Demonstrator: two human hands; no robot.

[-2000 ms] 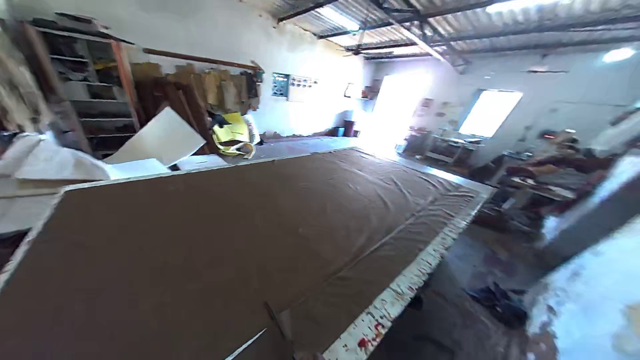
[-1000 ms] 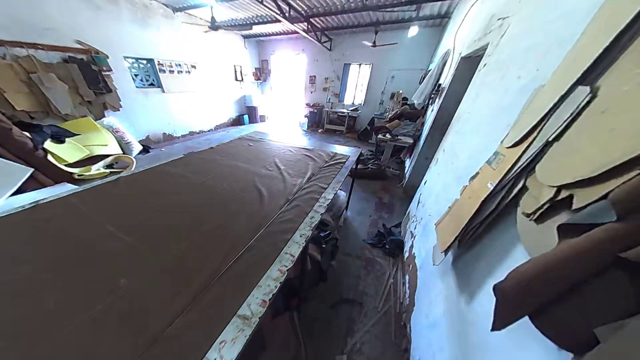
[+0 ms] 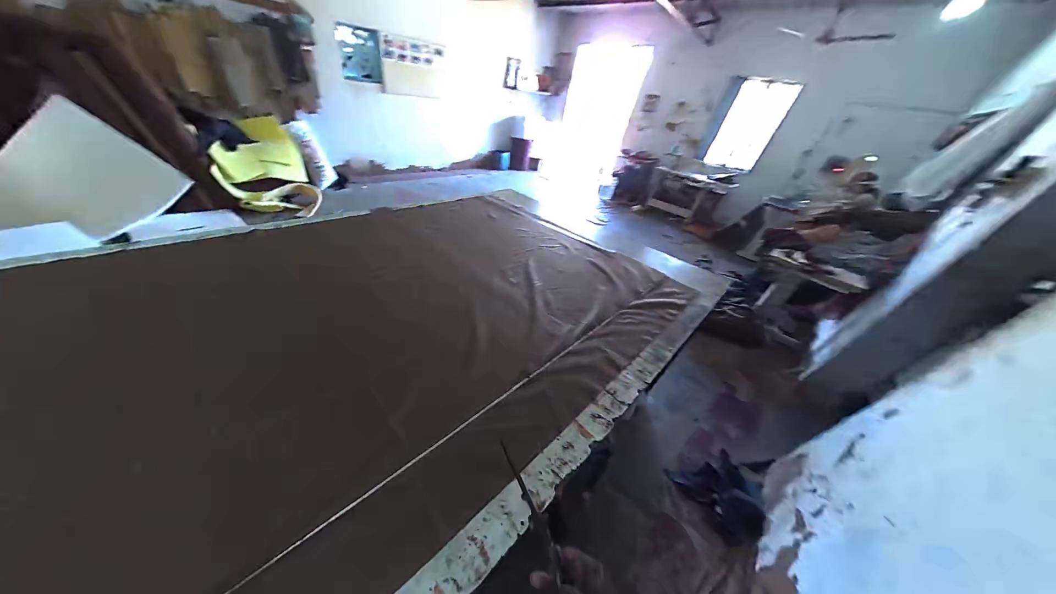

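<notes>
A wide brown cloth (image 3: 330, 355) lies over a long table, with wrinkles toward its far right end. A thin pale line runs lengthwise across it, near the right side; whether it is a cut, an edge or a mark I cannot tell. My right hand (image 3: 577, 569), partly cut off by the bottom of the view, grips a dark-bladed tool, apparently scissors (image 3: 528, 495). The tool points up and left across the table's worn, paint-spotted border (image 3: 569, 450), its tip over the cloth. My left hand is out of view.
White sheets (image 3: 91, 177) and yellow material (image 3: 264, 153) lie beyond the table's left edge. Dark cloth (image 3: 726, 495) lies on the floor beside a peeling wall (image 3: 924, 462). A cluttered workbench (image 3: 817, 268) stands at the right, with a blurred figure, perhaps a person, behind it.
The view has swung right and then partly back left. My right hand and the dark tool now show at the bottom; neither shows one second ago.
</notes>
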